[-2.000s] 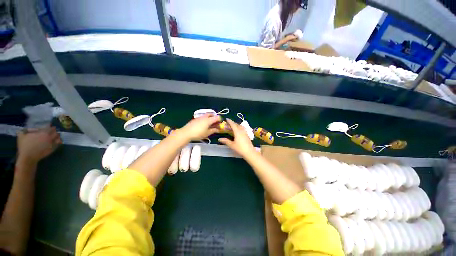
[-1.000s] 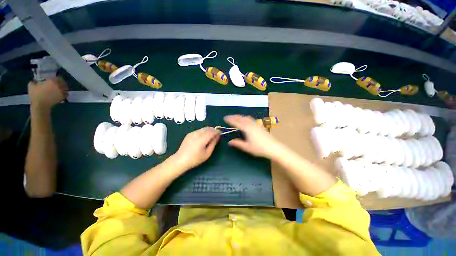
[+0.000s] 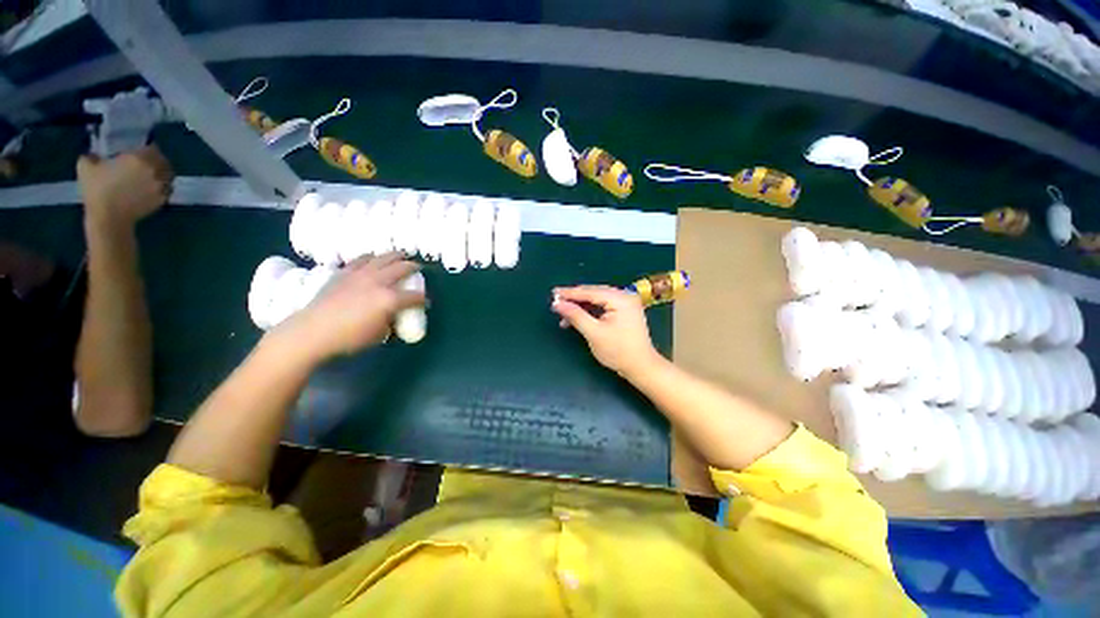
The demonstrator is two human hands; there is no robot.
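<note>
My left hand [image 3: 362,302] is over the near row of white plastic shells [image 3: 275,290] on the left. Its fingers are at the end shell [image 3: 411,321]; blur hides whether they grip it. My right hand [image 3: 609,324] pinches the end of a white cord [image 3: 557,297] between thumb and finger, above the green worktop [image 3: 507,350]. A yellow-brown piece [image 3: 662,287] lies just beyond this hand, beside the cardboard edge. The cord between them is mostly hidden by the hand.
A second shell row [image 3: 410,227] stands behind. Three long shell rows [image 3: 941,362] sit on cardboard [image 3: 730,326] at right. Joined units [image 3: 509,151] lie on the belt beyond the pale rail [image 3: 597,222]. A slanted post [image 3: 199,97] and another person's arm [image 3: 115,290] are at left.
My left hand has left the cord and moved left to the near shell row. My right hand, open-fingered a second ago, now pinches the cord. The yellow-brown piece has come off the belt area onto the worktop.
</note>
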